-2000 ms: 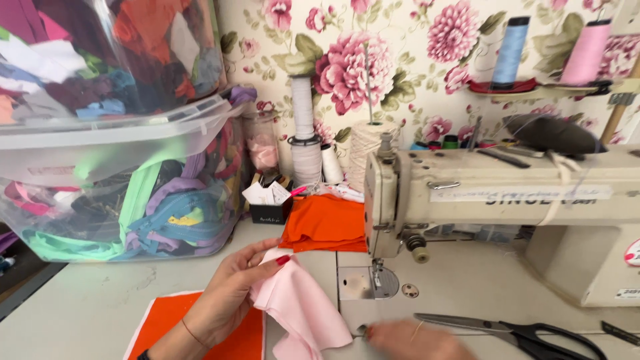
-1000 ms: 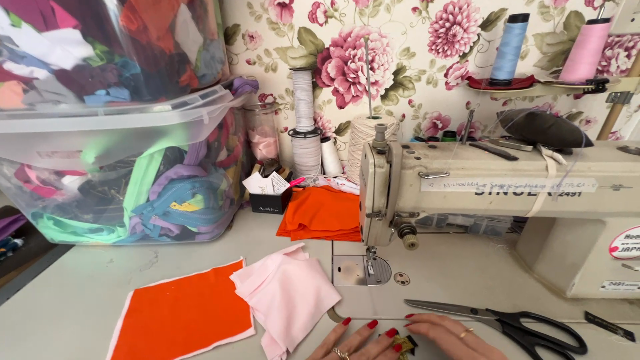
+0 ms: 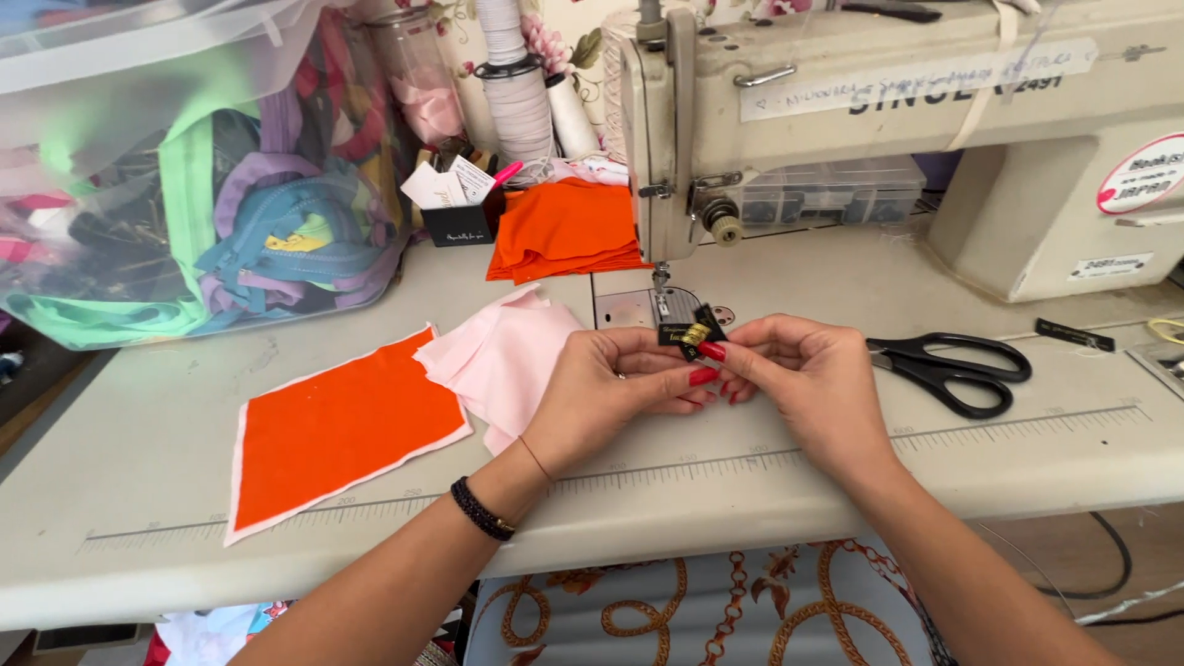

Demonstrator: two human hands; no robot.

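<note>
Both my hands meet in front of the needle of an industrial sewing machine (image 3: 869, 102). Between the fingertips of my left hand (image 3: 620, 375) and my right hand (image 3: 795, 370) are small black fabric labels (image 3: 680, 335) with gold writing and a gold-coloured part that I cannot make out. A crumpled pale pink cloth (image 3: 513, 356) lies left of my left hand. It touches the corner of a flat orange fabric piece with a pale edge (image 3: 347, 425). Black-handled scissors (image 3: 962, 370) rest to the right of my right hand, their blades partly hidden.
Folded orange fabric (image 3: 569, 227) lies behind, beside a black card box (image 3: 458, 222) and thread cones (image 3: 518, 102). A clear plastic bin of fabric strips (image 3: 203, 185) stands at left. Another black label (image 3: 1073, 335) lies at right. A printed ruler (image 3: 758, 461) runs along the table's front.
Two seconds ago my left hand held the pink cloth; it now lies on the table. My hands have come together, raised around the black labels. The view has moved down and closer.
</note>
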